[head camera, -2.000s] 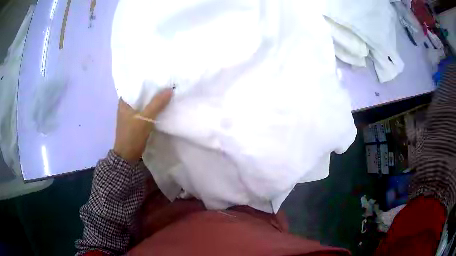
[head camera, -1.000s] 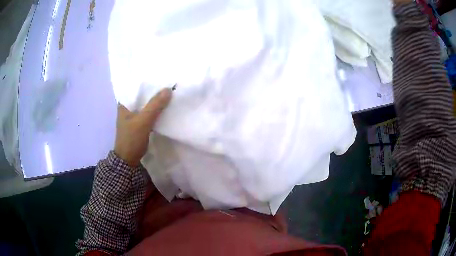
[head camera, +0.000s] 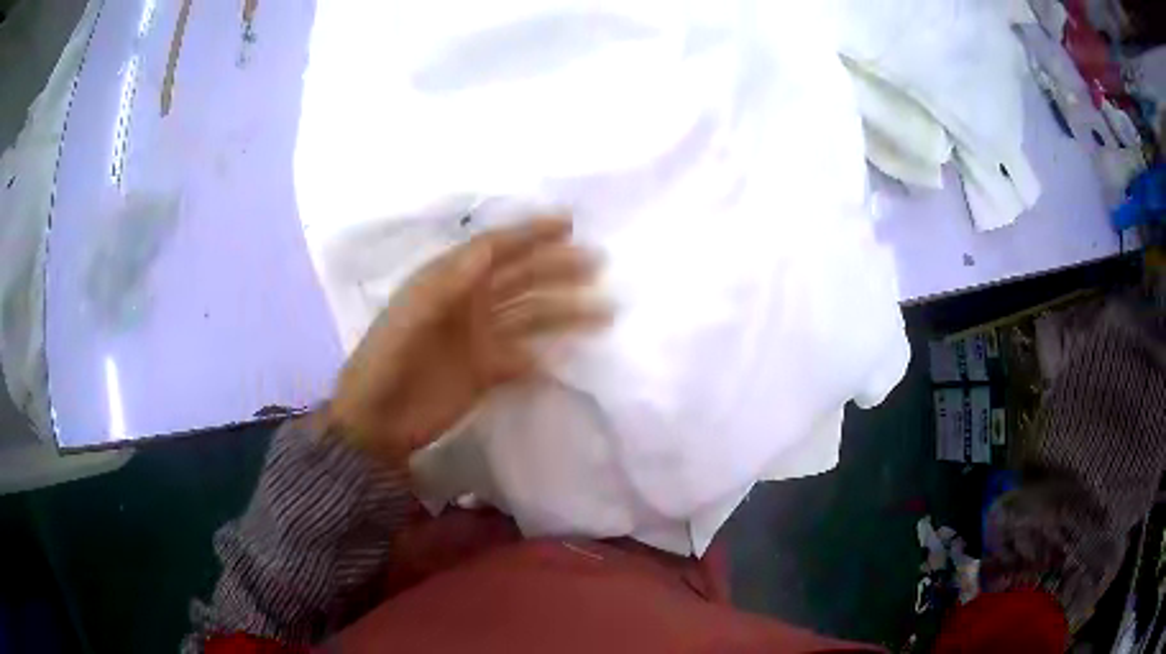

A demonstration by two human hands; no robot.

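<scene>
A large, overexposed white garment (head camera: 716,256) covers the middle of the table and hangs over its front edge towards my lap. A small dark dot (head camera: 467,221) shows on the cloth just above my left hand. My left hand (head camera: 480,326) is blurred, over the garment's left part, with its fingers stretched out to the right and nothing seen in them. My right hand is not seen; only the blurred right sleeve shows at the right edge. No needle or thread can be made out.
The pale-lilac table (head camera: 217,268) has a brown strip (head camera: 177,58) and a hazy clear patch (head camera: 132,262) at left. More white cloth (head camera: 978,115) lies at upper right, near red and blue items. Boxes (head camera: 965,403) stand below the table at right.
My left hand has let go of the cloth beside the dark dot and moved right over the garment. My right sleeve swung up over the table, then back down to the right edge.
</scene>
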